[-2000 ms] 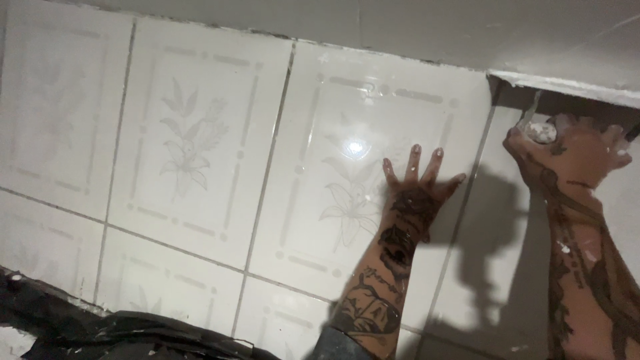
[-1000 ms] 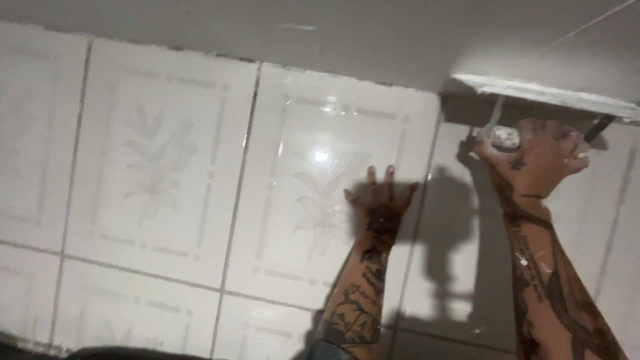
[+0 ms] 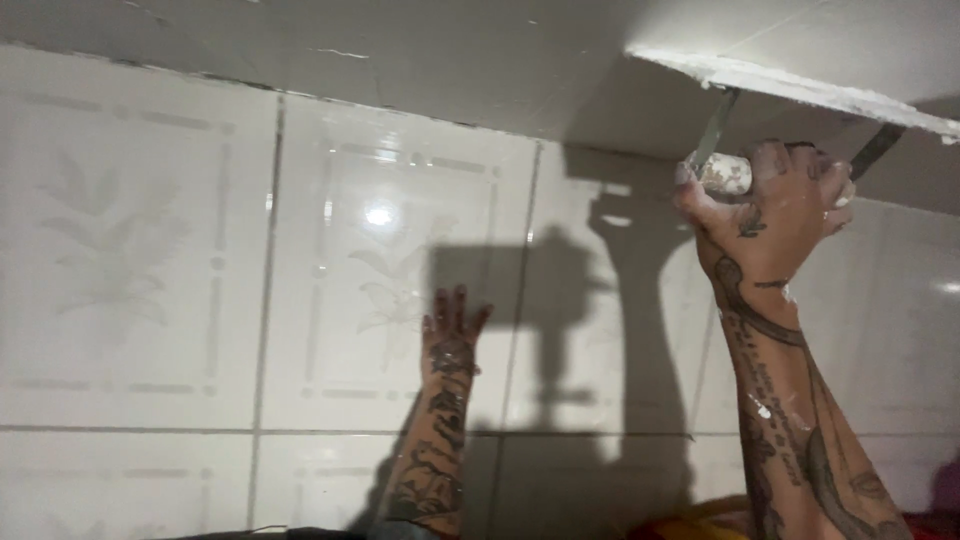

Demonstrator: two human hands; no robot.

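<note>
My right hand (image 3: pixel 780 195) grips the whitish, plaster-smeared round handle (image 3: pixel 726 174) of a wide trowel-like tool, with two metal arms running up from the grip. The tool's blade edge, coated in white plaster (image 3: pixel 795 86), lies against the grey ceiling surface (image 3: pixel 450 60). Flat on a glossy white wall tile (image 3: pixel 337 360) with a faint floral pattern rests my left hand (image 3: pixel 450 337), fingers spread, holding nothing. Both forearms are tattooed, and specks of white plaster dot the right one.
Tiled wall fills the lower view, with darker grout lines. A rough, chipped joint (image 3: pixel 375 105) separates tiles from ceiling. Shadows of an arm and a boxy shape fall across the tiles. Red and yellow material (image 3: pixel 697 521) shows at the bottom right.
The view has shifted. The tool's plaster-coated edge shows more fully at the ceiling than two seconds ago. My right hand stays on the handle and my left stays spread against the tiles.
</note>
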